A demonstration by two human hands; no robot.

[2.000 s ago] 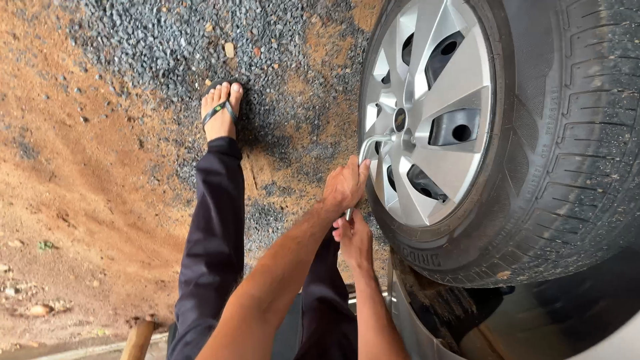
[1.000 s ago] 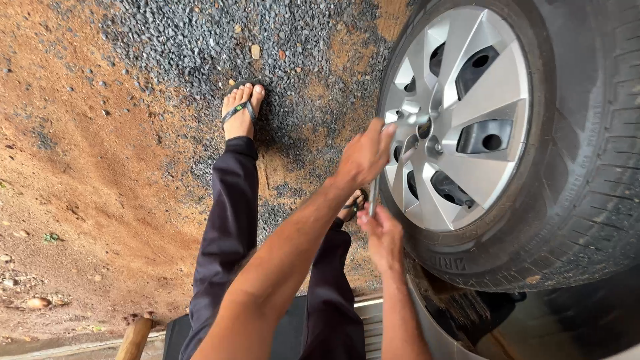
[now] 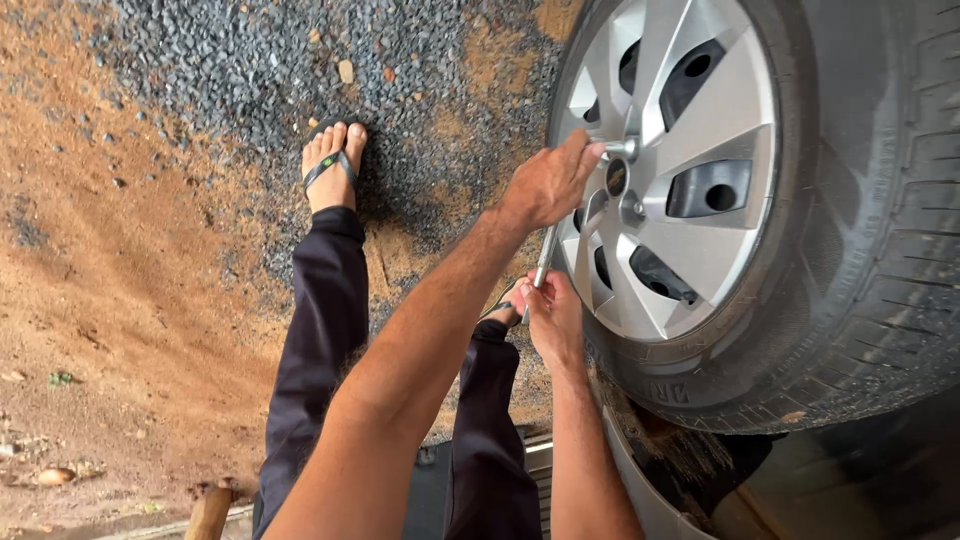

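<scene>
An L-shaped metal lug wrench has its socket end at a bolt position just above the centre cap of a silver car wheel. My left hand is closed around the wrench near its bend, fingertips close to the cap. Lower down, my right hand holds the end of the wrench's long arm between thumb and fingers. A bolt head shows below the cap. My left hand hides the bend, and whether the socket is fully seated cannot be told.
The black tyre fills the right side, with a car body edge beneath it. My sandalled feet stand on dark gravel and reddish dirt. A wooden piece lies at the bottom left.
The wrench's socket end has moved from the left of and below the centre cap to above it. Both hands have stayed on the wrench. The view has shifted somewhat.
</scene>
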